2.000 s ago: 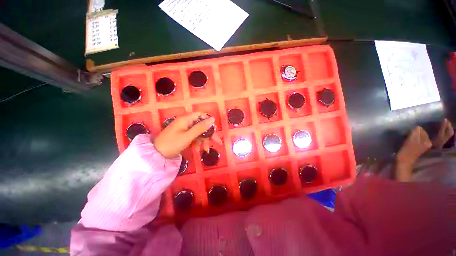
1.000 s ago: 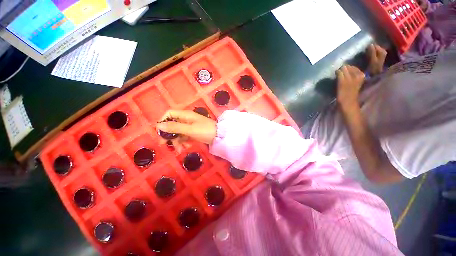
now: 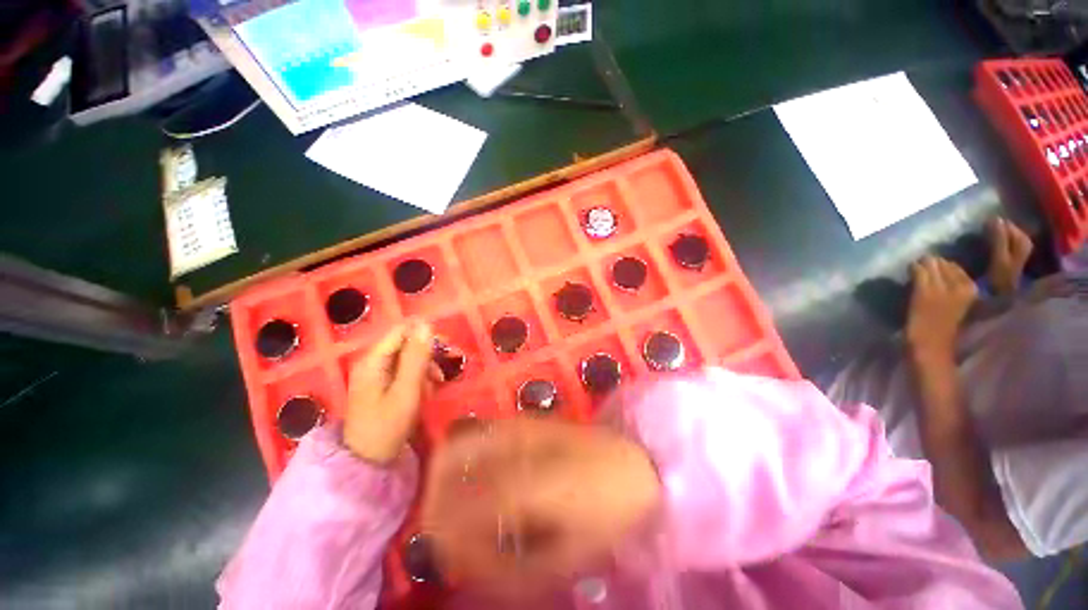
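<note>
The red tray (image 3: 487, 253) lies in front of me with dark round watch heads in many pockets. My left hand (image 3: 389, 388) is over its left part, fingertips right beside a watch head (image 3: 449, 360) in the second row; whether they grip it is unclear. My right hand (image 3: 543, 495) is a blur over the tray's near middle, close to my body; its fingers and anything in it cannot be made out. One silver-patterned disc (image 3: 599, 222) sits in the back row. My hands and sleeves hide much of the near rows.
A wooden strip (image 3: 477, 206) runs behind the tray. Beyond it lie white paper (image 3: 406, 153), a label strip (image 3: 199, 226) and a coloured panel (image 3: 340, 60). At right are another sheet (image 3: 877, 155), a person's hands (image 3: 943, 298) and a second red tray (image 3: 1040, 131).
The view has swung between frames. A second ago my right hand held a watch head over the tray's middle; it is now nearer my body. My left hand, out of sight then, is back over the tray.
</note>
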